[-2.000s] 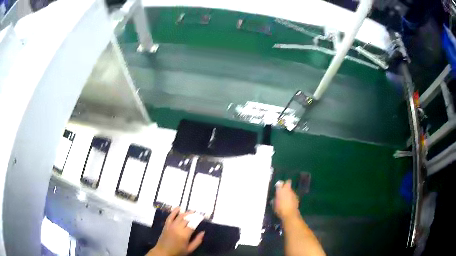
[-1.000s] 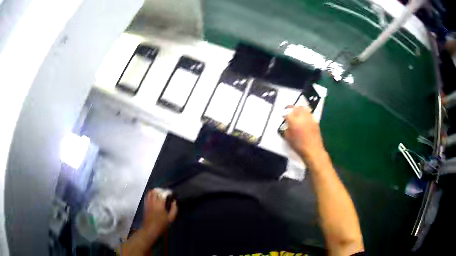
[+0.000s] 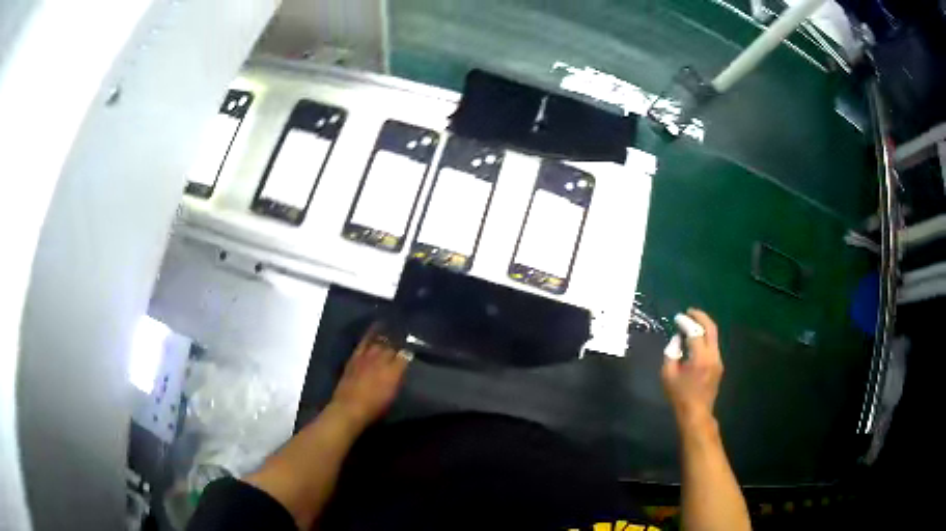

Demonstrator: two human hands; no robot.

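Note:
Several thin black phone middle frames (image 3: 553,226) lie side by side on the white feed bed (image 3: 614,244). The one nearest the bed's right end lies apart from its neighbour. Black pads cross the bed's far edge (image 3: 581,127) and near edge (image 3: 498,322). My left hand (image 3: 371,375) is at the near pad's left end, its fingertips partly lost against the dark; whether it holds anything is unclear. My right hand (image 3: 693,361), with white finger cots, is over the green belt right of the bed, thumb and forefinger slightly apart, nothing seen in it.
A frame lies on the green belt (image 3: 747,207) at right (image 3: 778,272). Another lies beside a crumpled white patch (image 3: 607,86) behind the bed. Thin strips (image 3: 651,316) lie near the bed's right end. The white machine cover (image 3: 114,239) curves at left, with a glowing screen (image 3: 148,356) beside it.
My right hand has left the frame at the bed's right end and moved right. That frame now lies free, straighter. My left hand has moved up to the near pad. The view has shifted.

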